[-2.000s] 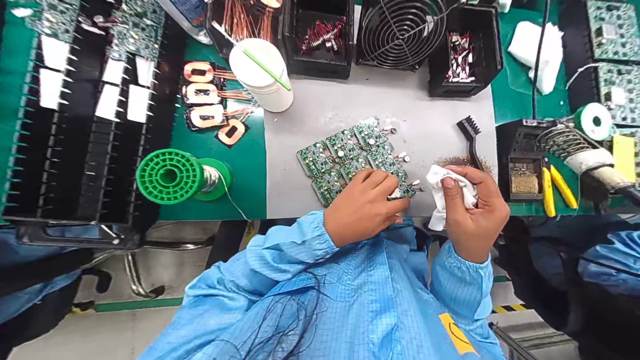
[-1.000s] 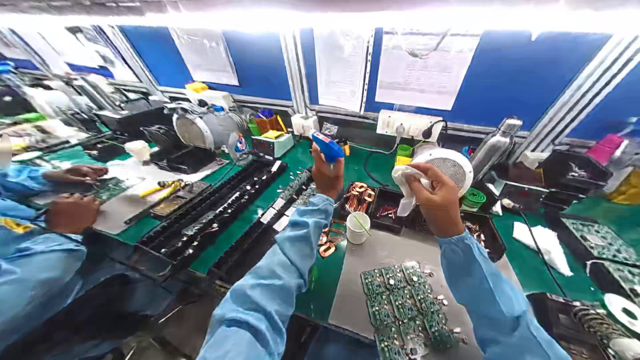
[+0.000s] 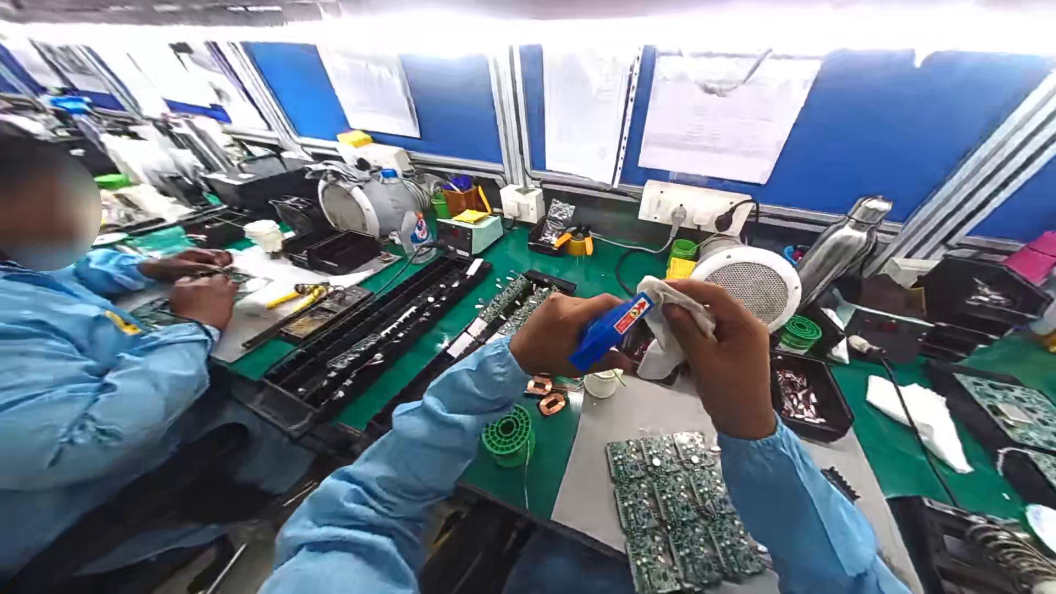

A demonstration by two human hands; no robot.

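My left hand (image 3: 565, 334) grips a blue bottle (image 3: 610, 332) with a red and white label, tilted up to the right. My right hand (image 3: 726, 351) holds a crumpled white cloth (image 3: 667, 330) against the bottle's upper end, which it hides. Below both hands, a panel of green circuit boards (image 3: 681, 511) lies on the grey mat (image 3: 590, 487). A white cup (image 3: 604, 383) stands just under my left hand, near copper coils (image 3: 551, 403).
A co-worker's hands (image 3: 202, 289) work at the left bench. Black slotted racks (image 3: 388, 330) lie between us. A round white fan housing (image 3: 747, 285), a steel flask (image 3: 846, 247), a black parts bin (image 3: 804, 396) and a green solder spool (image 3: 507, 436) stand around the mat.
My left hand has left the circuit boards and now holds the blue bottle, lowered since one second ago. The cloth in my right hand has come against it. The view has tilted up.
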